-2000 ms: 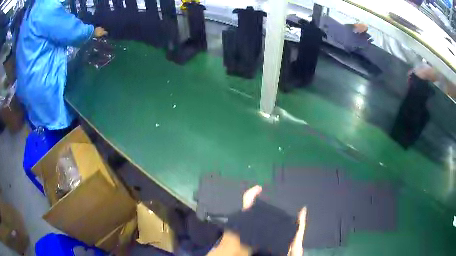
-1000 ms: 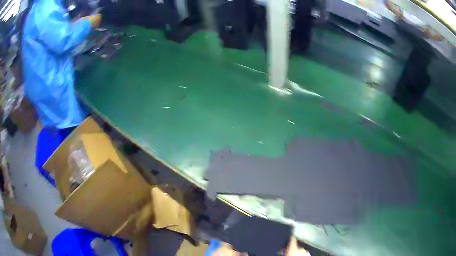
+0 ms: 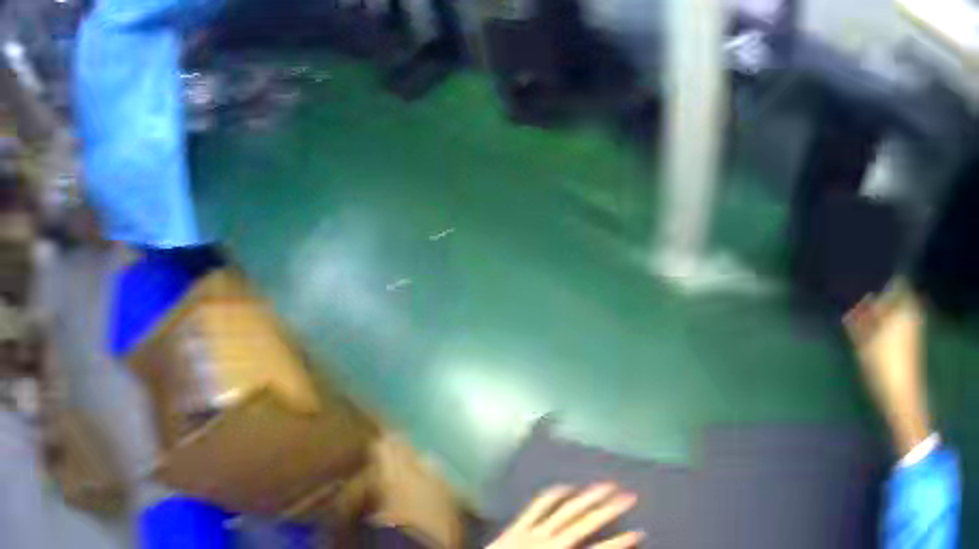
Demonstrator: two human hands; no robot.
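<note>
The view is blurred. My left hand [image 3: 574, 519] is at the bottom edge, cut off, with fingers spread beside and over the near edge of a flat grey-black stack of blanks [image 3: 784, 483]. My right hand [image 3: 889, 327], in a blue sleeve with a white cuff, is stretched out over the table at the right. Its fingertips are at the lower edge of an upright black folded piece [image 3: 848, 241]. Whether they grip it cannot be told.
A white post [image 3: 692, 139] rises from the green table [image 3: 505, 268]. More black folded pieces [image 3: 548, 64] stand at the far side. A person in a blue smock [image 3: 134, 139] is at left, above an open carton [image 3: 268, 440] and blue stools [image 3: 183, 525].
My right hand has moved from the near edge out to the right. The black folded piece that was between my hands is no longer there. My left hand is now empty, and the view has shifted.
</note>
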